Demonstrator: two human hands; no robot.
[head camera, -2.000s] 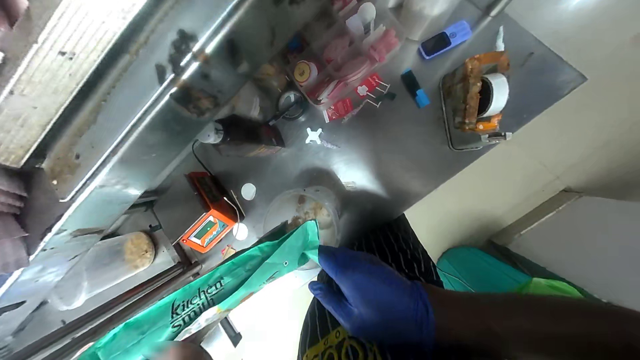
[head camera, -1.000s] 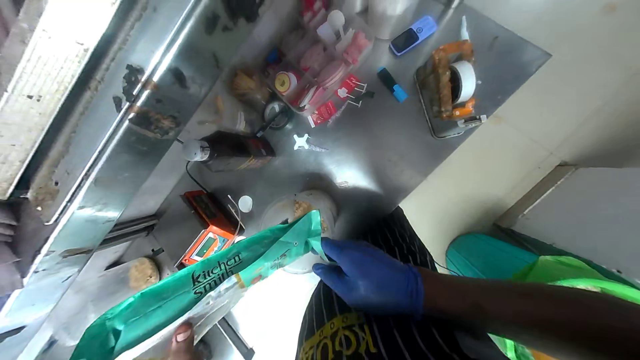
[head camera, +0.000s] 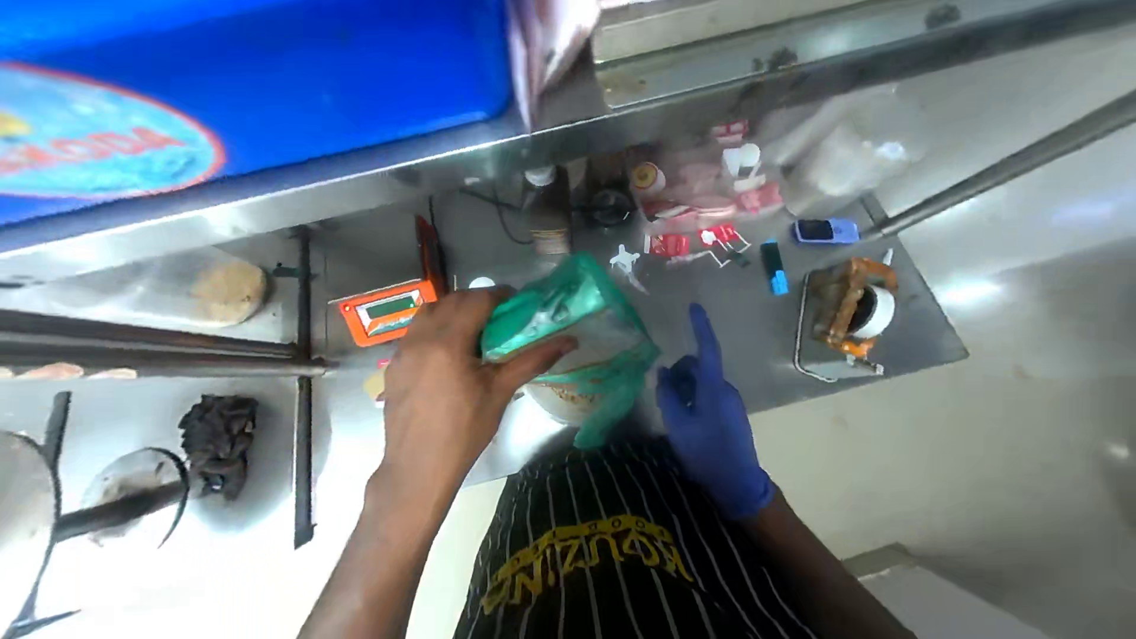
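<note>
My bare left hand (head camera: 453, 364) grips a green printed plastic pouch (head camera: 568, 311), with the thumb on its near face. The pouch's mouth hangs over a round tub (head camera: 564, 408), in which brownish bits show; the pouch hides much of the tub. Close to the pouch's right edge is my right hand (head camera: 710, 408) in a blue glove, index finger extended and the others curled, with nothing seen in it. An orange digital scale (head camera: 390, 311) lies left of the pouch. A white star-shaped piece (head camera: 625, 260) lies on the steel table beyond it.
A tape dispenser (head camera: 856, 311), a blue phone (head camera: 825, 232) and a blue-capped marker (head camera: 775, 268) lie to the right. Farther back are a dark bottle (head camera: 548, 213) and a clear bin of red and white items (head camera: 701, 200). A steel shelf edge (head camera: 373, 186) runs above, under a blue crate (head camera: 355, 80).
The pouch has gone from lying long and slanted to being bunched and tipped over the tub. My right hand has let go of its corner. The view has turned and a blue crate now shows.
</note>
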